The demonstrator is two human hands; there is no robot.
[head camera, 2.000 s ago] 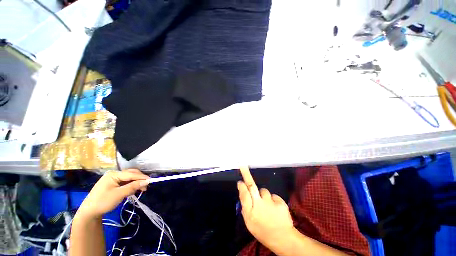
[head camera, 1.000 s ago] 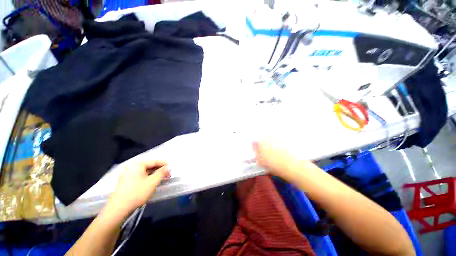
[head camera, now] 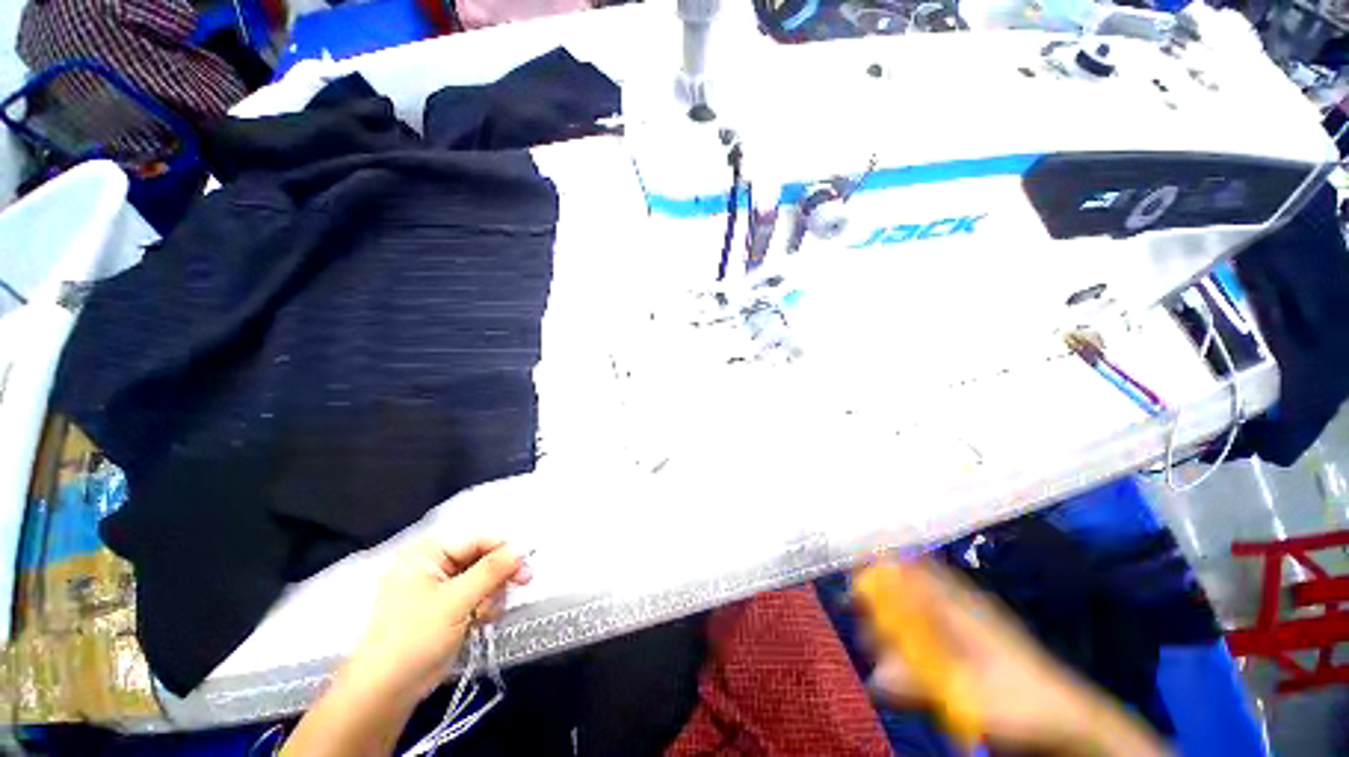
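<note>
My left hand (head camera: pixel 429 614) is over the table's front edge, its thumb and fingers pinching the white cord (head camera: pixel 477 683), whose loops hang below the hand. My right hand (head camera: pixel 962 651) is at the table's front edge, right of the red-black checked cloth, and is blurred by motion. It holds the scissors by their handles (head camera: pixel 910 629), which show as a yellow-orange blur; the blades cannot be made out. Dark garment pieces (head camera: pixel 400 311) lie on the left of the white table (head camera: pixel 710 503).
The white sewing machine (head camera: pixel 947 185) stands behind the table front. A slim blue-red tool (head camera: pixel 1120 374) lies at the right. A blue crate (head camera: pixel 1206 688) with black cloth is below the table, a red stool (head camera: pixel 1302 614) right of it. A taped carton (head camera: pixel 74 592) is at the left end.
The scissors have left the tabletop and are in my right hand, which has moved right and down past the table edge. My left hand stays near the edge with the cord. The view has shifted.
</note>
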